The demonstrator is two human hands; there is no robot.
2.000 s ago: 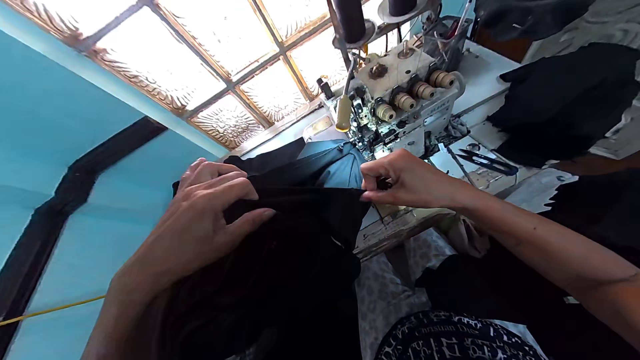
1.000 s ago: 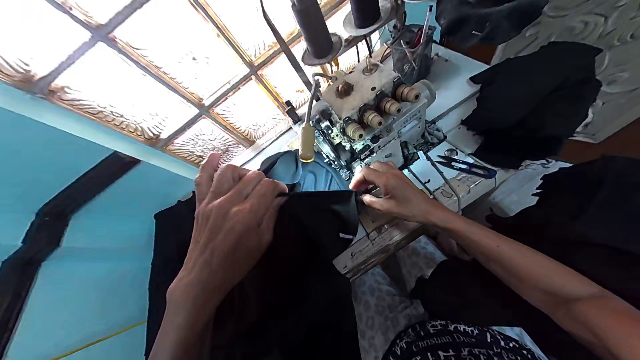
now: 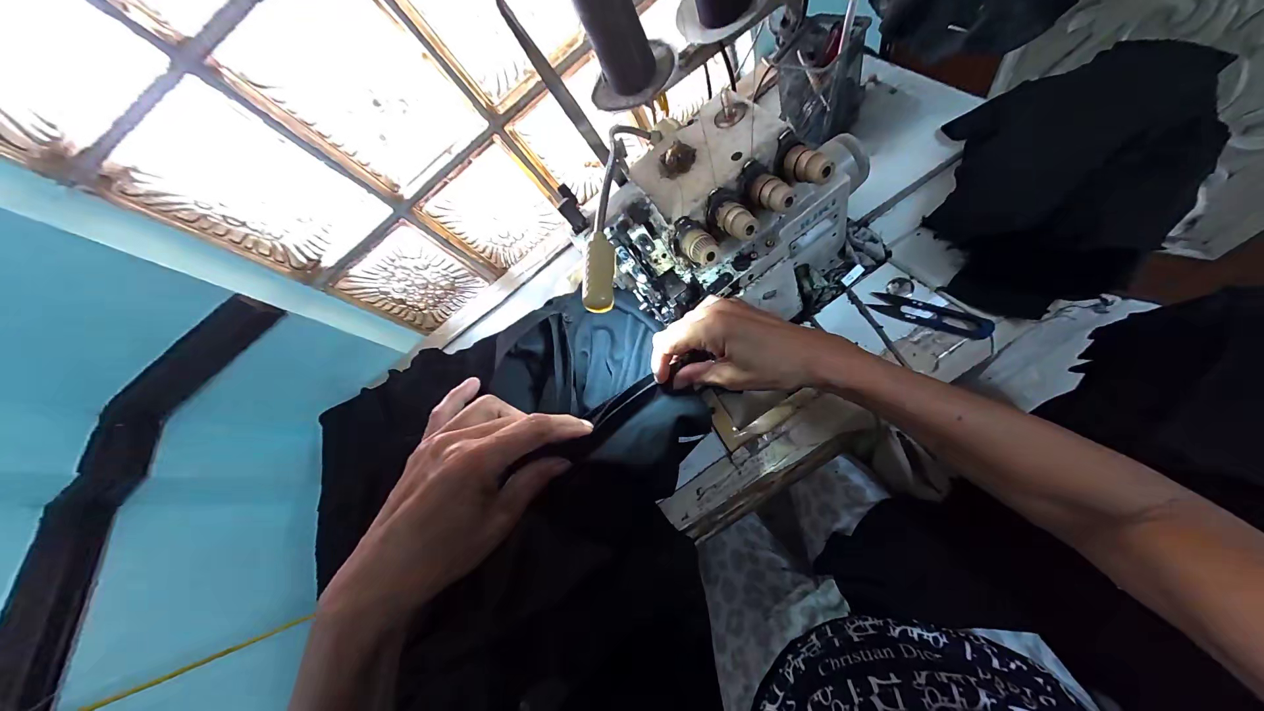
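Note:
Black fabric point(image 3: 592, 553) drapes over the table's front edge, its upper edge stretched between my two hands. My left hand point(image 3: 474, 474) grips the fabric edge between thumb and fingers, left of the sewing machine. At the front of the overlock sewing machine point(image 3: 731, 188), my right hand point(image 3: 726, 346) pinches the same edge near the presser foot area, which the hand partly hides. A lit part of the cloth lies between and behind the hands. A small lamp point(image 3: 599, 272) on a bent stalk hangs just above the fabric.
Blue thread snips point(image 3: 933, 316) lie on the table right of the machine. Thread cones point(image 3: 617, 49) stand behind it, beside a mesh holder point(image 3: 820, 89) with tools. Black cloth pieces point(image 3: 1096, 168) lie at the right. The window point(image 3: 326, 118) and blue wall point(image 3: 227, 434) border the left.
My left hand has moved down the fabric edge, away from the machine, since one second ago. My right hand stays by the machine, still pinching the cloth.

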